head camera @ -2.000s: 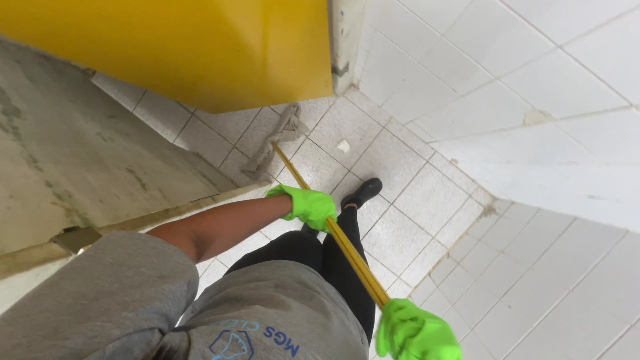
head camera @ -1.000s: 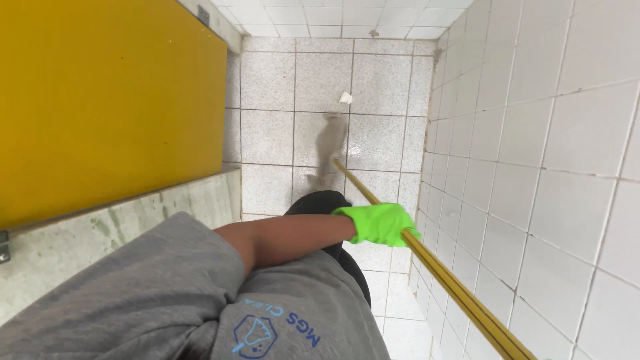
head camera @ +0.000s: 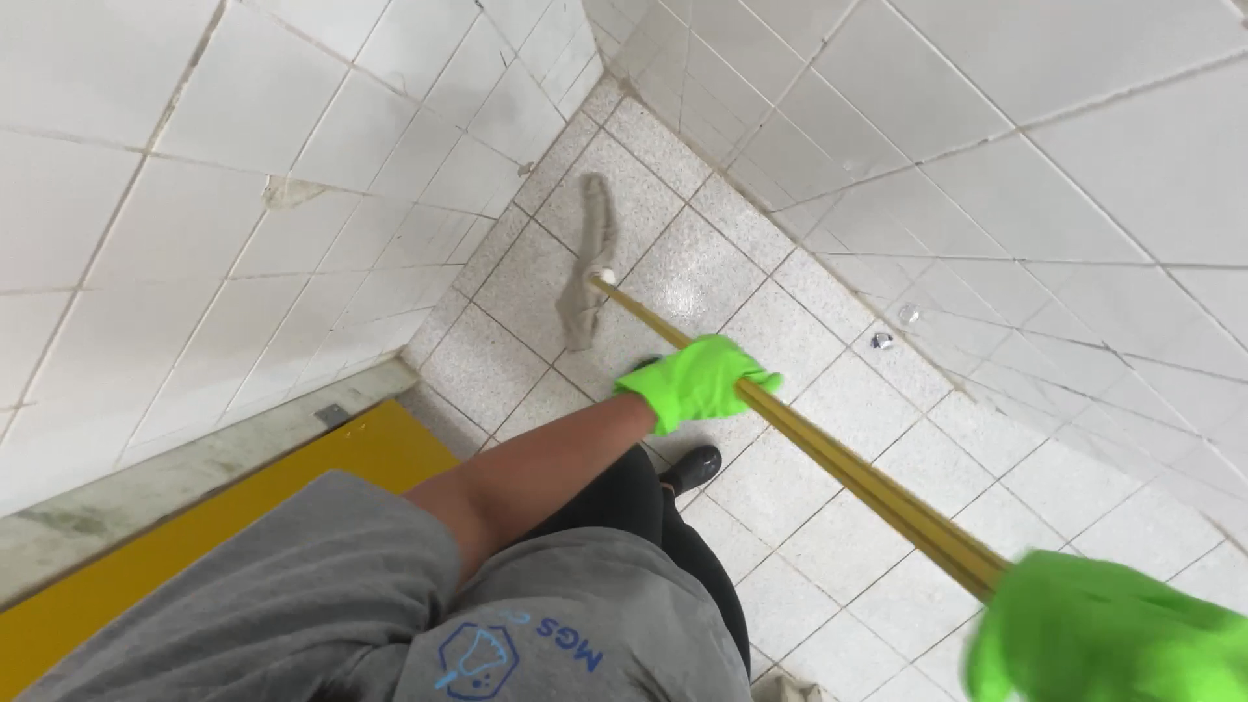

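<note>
My left hand (head camera: 700,384), in a bright green glove, grips the middle of a long yellow pole (head camera: 858,478). At the lower right, my right hand (head camera: 1102,634), gloved the same way and slightly blurred, closes around the pole's upper end. The pole runs down to a head wrapped in a grey-beige floor cloth (head camera: 590,234). That cloth lies lengthwise on the speckled floor tiles near the corner of two walls. Its fabric looks bunched and slightly blurred.
White tiled walls (head camera: 975,117) meet at the far corner. A small crumpled shiny scrap (head camera: 882,340) lies by the right wall. A yellow door panel (head camera: 322,497) and stone edge (head camera: 244,429) stand at lower left. My black shoe (head camera: 694,470) is on the tiles.
The view has turned a lot. The cloth is now near a wall corner; two seconds ago it lay beside the yellow panel. My right hand, out of view one second ago, shows again.
</note>
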